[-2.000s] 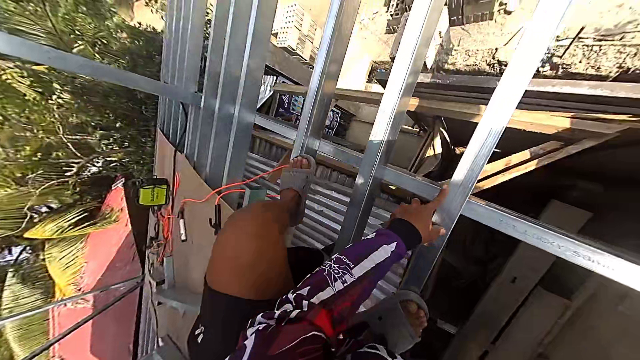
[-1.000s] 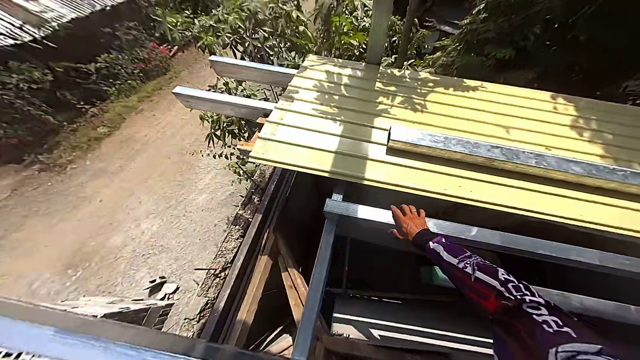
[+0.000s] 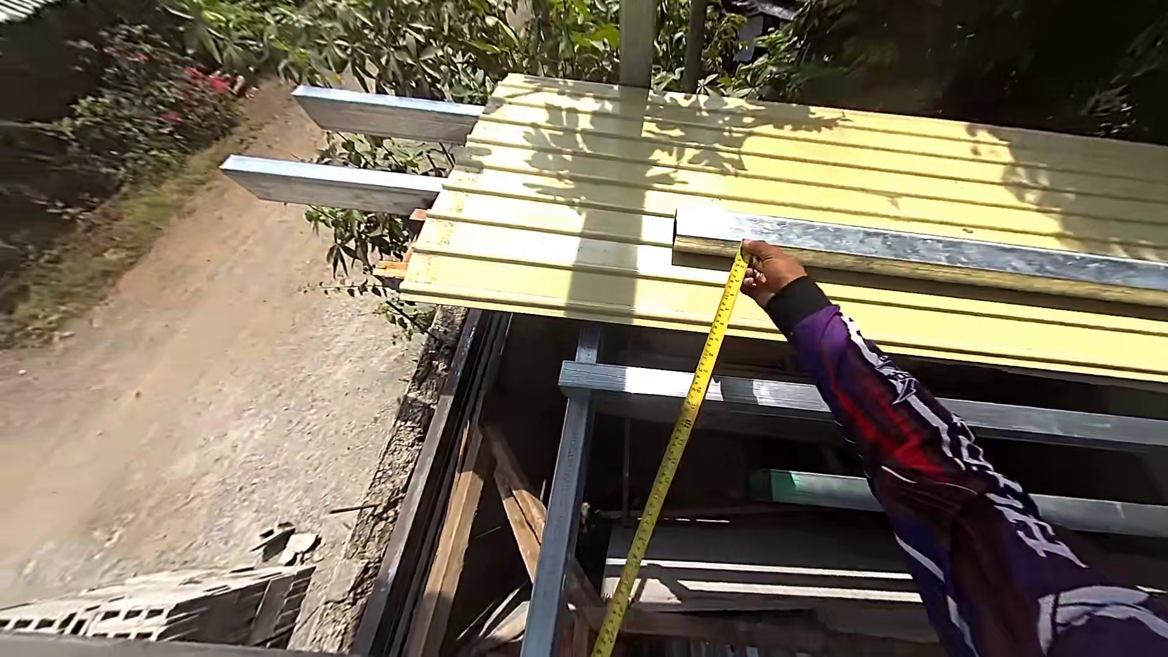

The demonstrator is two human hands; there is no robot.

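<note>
My right hand (image 3: 769, 272) reaches in from the lower right in a purple, black and red long sleeve. Its fingers pinch the end of a yellow measuring tape (image 3: 686, 415), holding it against the near edge of a galvanized steel tube (image 3: 912, 242). That tube lies across yellow ribbed metal roofing sheets (image 3: 529, 201). The tape slants down and left from my fingers, crosses over a steel purlin (image 3: 657, 379) and leaves at the bottom edge. My left hand and the tape's case are out of view.
Two steel tubes (image 3: 338, 182) jut out left of the sheets. A sloping steel rafter (image 3: 557, 520) supports the purlin, with open gaps around it. Wooden braces (image 3: 456, 529) and a rough wall edge (image 3: 374, 520) lie lower left. Beyond is a dirt road (image 3: 182, 365) far below.
My right hand has moved from the steel purlin up to the tube on the yellow sheets. It now holds the tape end, and the tape is stretched out. The view has swung widely since the oldest frame.
</note>
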